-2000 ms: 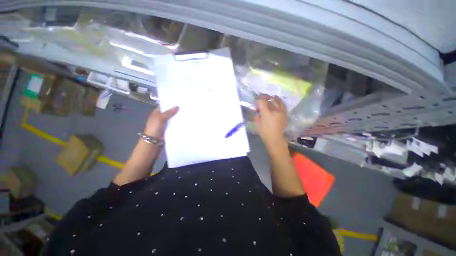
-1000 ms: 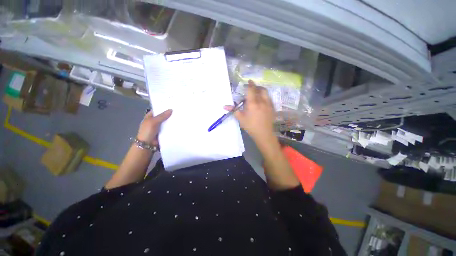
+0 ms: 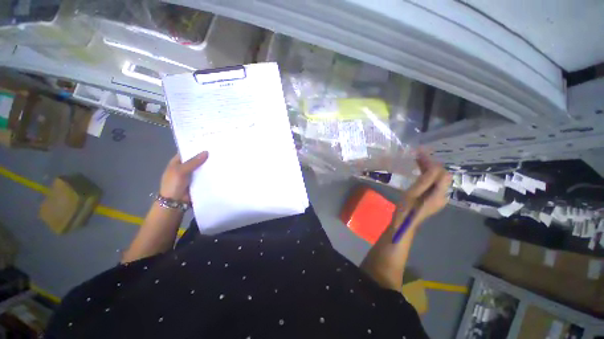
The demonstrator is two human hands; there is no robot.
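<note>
A clipboard with white sheets [image 3: 242, 152] lies in front of my chest, its dark metal clip at the top edge. My left hand [image 3: 179, 179] grips its left edge, thumb on top of the paper. My right hand [image 3: 427, 192] is off to the right, slightly blurred, holding a blue pen [image 3: 403, 226] that points down along the wrist. A clear plastic bag [image 3: 318, 142] with a yellow-ended printed card [image 3: 351, 126] lies at the shelf edge, between the clipboard and my right hand, and my right hand is at its right side. Whether the fingertips touch it I cannot tell.
A grey metal shelf beam [image 3: 424, 56] crosses above. A pale storage bin [image 3: 152, 59] is behind the clipboard. A red-orange box [image 3: 369, 215] and a brown carton [image 3: 68, 202] are on the grey floor with yellow lines. White labels [image 3: 493, 185] hang along the shelving at right.
My right hand has moved from the bag and the clipboard's right edge out to the right, with the pen. The clipboard and my left hand appear further left in view. The yellow-ended card now shows uncovered.
</note>
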